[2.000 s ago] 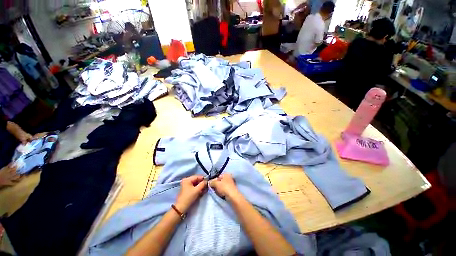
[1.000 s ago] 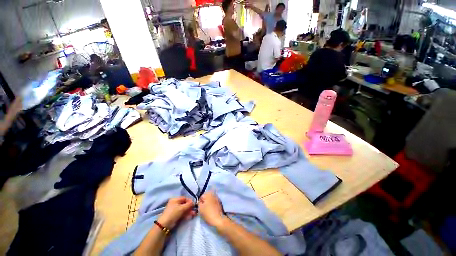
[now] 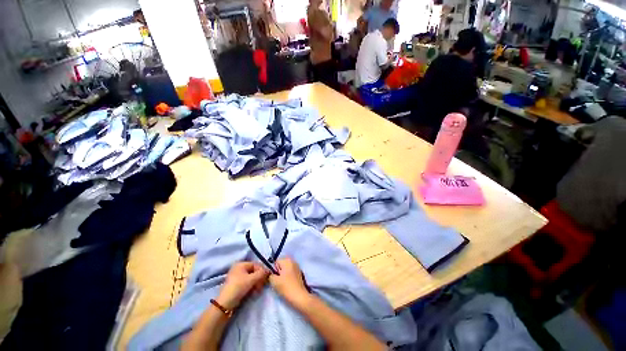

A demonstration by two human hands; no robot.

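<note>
A grey-blue uniform jacket (image 3: pixel 312 264) lies spread in front of me, its dark-trimmed V neckline (image 3: pixel 266 252) pointing towards me. My left hand (image 3: pixel 246 280) pinches the jacket's front at the bottom of the V. My right hand (image 3: pixel 287 280) pinches the front right beside it, the two hands almost touching. The paler inside of the jacket shows between my forearms. My fingers hide what exactly they hold at the opening; no tool can be made out.
Another grey-blue jacket (image 3: pixel 343 192) lies just beyond, with a jacket pile (image 3: pixel 247 134) behind it. Navy garments (image 3: pixel 75 288) and white-blue shirts (image 3: pixel 110 147) are at left. A pink bottle-shaped object (image 3: pixel 446 147) stands at the table's right edge. Several people are in the background.
The view has swung right since the first frame. The person's hands at the far left are out of view. My hands stay at the neckline's lower point.
</note>
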